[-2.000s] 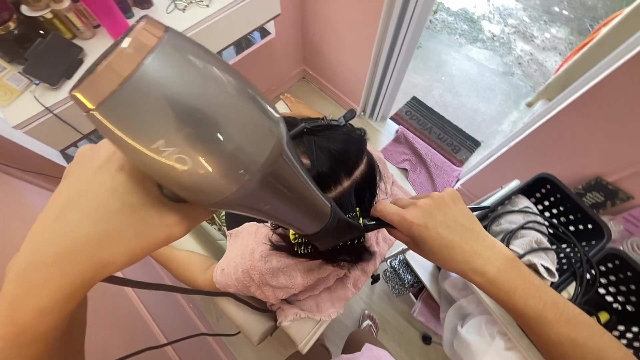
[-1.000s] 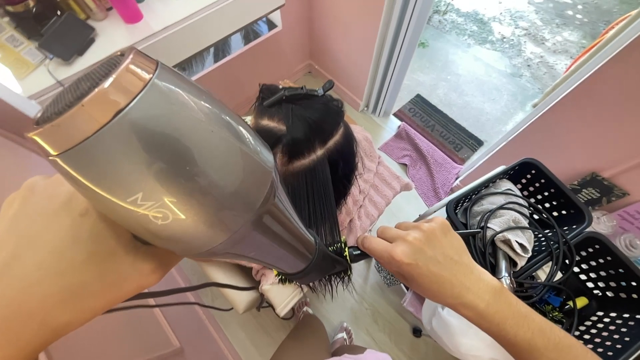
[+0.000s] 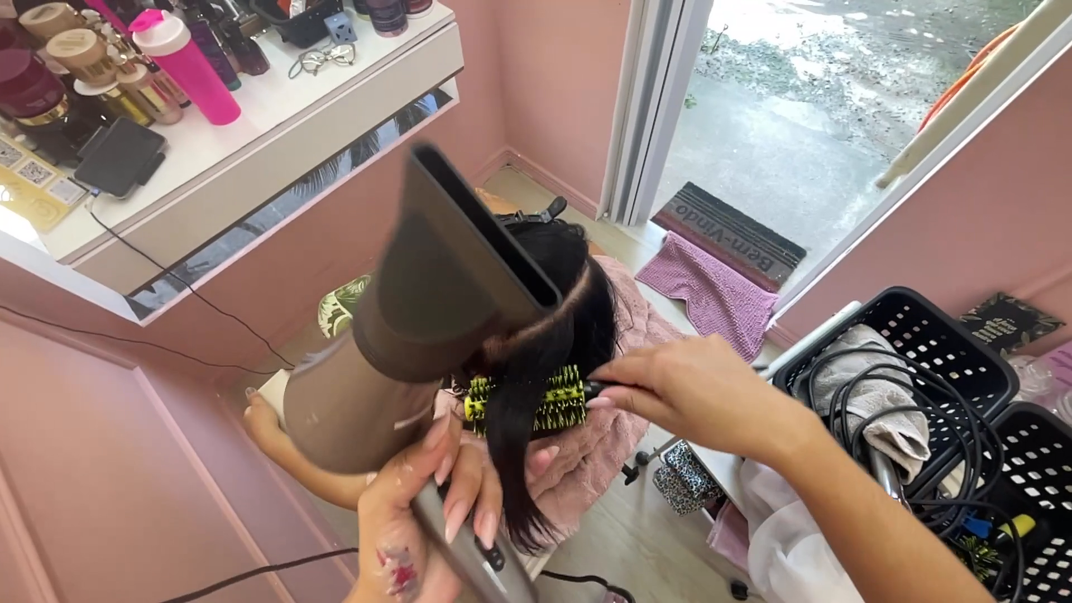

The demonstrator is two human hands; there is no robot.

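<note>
My left hand grips the handle of a grey-brown hair dryer, whose flat nozzle points up above the seated person's head. In my right hand is the black handle of a round hairbrush with yellow-green and black bristles. The brush lies level under and behind a lock of dark hair that hangs down over it. A black hair clip holds hair at the top of the head. A pink towel covers the person's shoulders.
A white shelf at the upper left bears a pink bottle, glasses and several cosmetics. Black perforated baskets at the right hold a grey cloth and coiled cables. A doormat and a purple cloth lie by the open doorway.
The dryer's nozzle has swung from pointing down at the hair and brush to pointing up, away from them. My left hand now shows lower, around the handle. The view has shifted.
</note>
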